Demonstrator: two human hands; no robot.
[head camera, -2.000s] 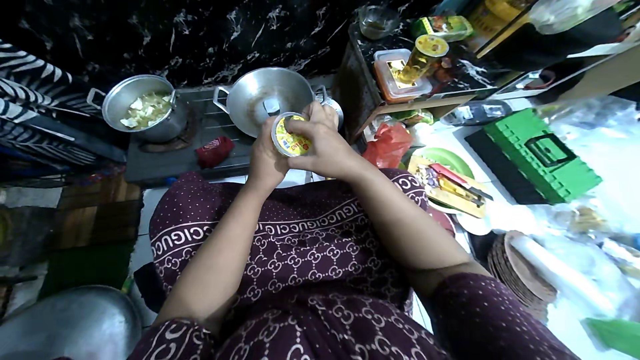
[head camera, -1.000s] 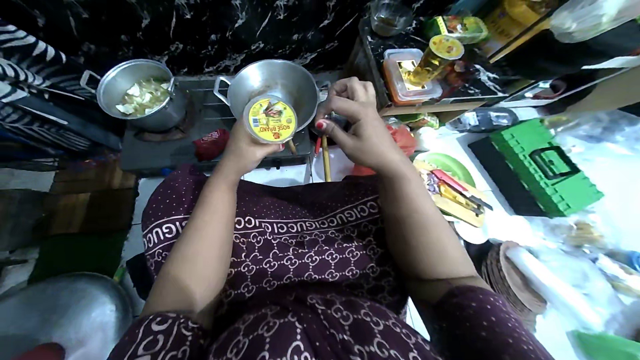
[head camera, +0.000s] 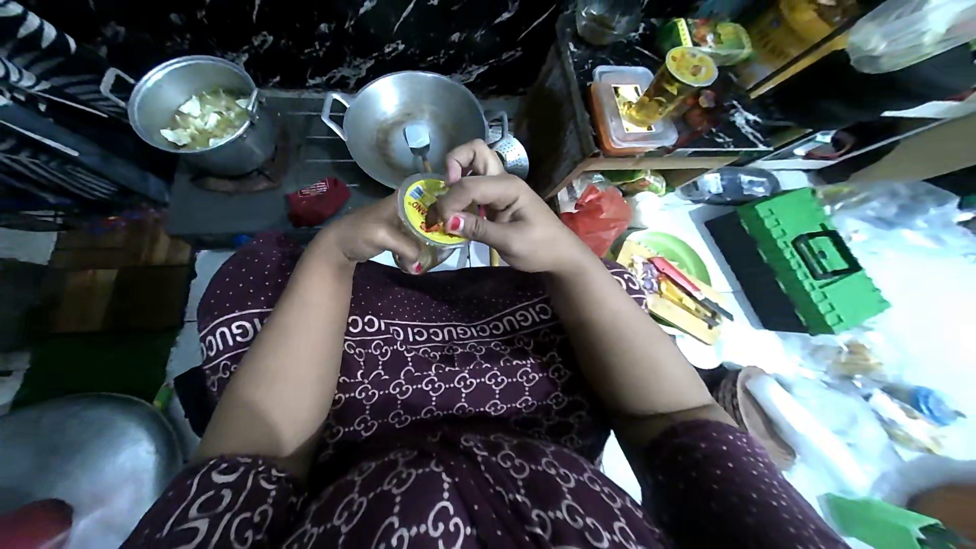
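My left hand (head camera: 377, 232) grips a clear plastic cup with a yellow printed film lid (head camera: 421, 200), tilted so the lid faces me. The thumb and forefinger of my right hand (head camera: 496, 217) pinch at the lid's right side; whether they hold its film edge cannot be told. Behind the hands a metal wok (head camera: 374, 114) sits on the stove, with a spatula (head camera: 417, 139) resting in it. At the left stands a metal pot (head camera: 206, 130) holding pale chopped pieces in liquid.
A dark red cloth (head camera: 316, 201) lies on the stove's front edge. At right are a cabinet with an orange-based plastic container (head camera: 610, 114) and a yellow jar (head camera: 671, 88), a red-handled knife (head camera: 679, 278) on a cutting board, a green toolbox (head camera: 812, 259) and plastic bags. A large metal basin (head camera: 99, 450) stands lower left.
My right hand, apart from the cup one second ago, has come back to its lid. The cup has moved right and is tilted differently in my left hand.
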